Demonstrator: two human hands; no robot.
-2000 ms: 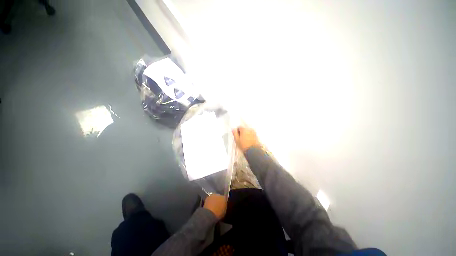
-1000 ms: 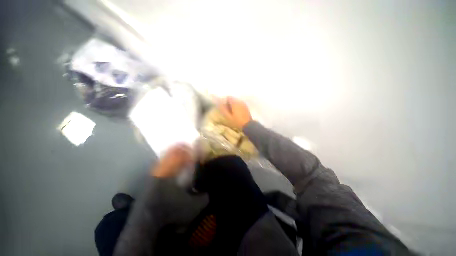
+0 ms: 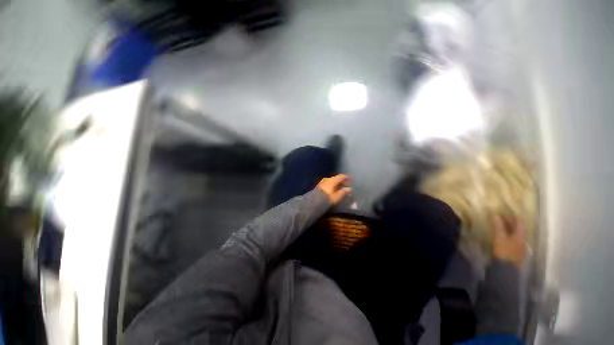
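The view is blurred. A yellow-beige folded heap of fabric, seemingly in clear plastic (image 3: 471, 185), lies on the floor at the right. My right hand (image 3: 509, 240) is at its near right edge; blur hides whether the fingers grip it. White paper (image 3: 444, 108) with shiny plastic around it lies just beyond the heap. My left hand (image 3: 335, 189) is over my lap, away from the bags, with fingers bent; a tiny pale spot shows below the fingertips, and I cannot tell if it is held.
A white desk edge (image 3: 101, 202) runs along the left, with dark shapes beneath it. A blue object (image 3: 128, 57) is at the upper left, and dark blurred shapes (image 3: 215, 23) are at the top. A pale wall (image 3: 586, 148) is at the right.
The view has swung left, bringing the desk in. My left hand has moved off the white paper to above my lap. My right hand remains by the tan heap, now further right in view.
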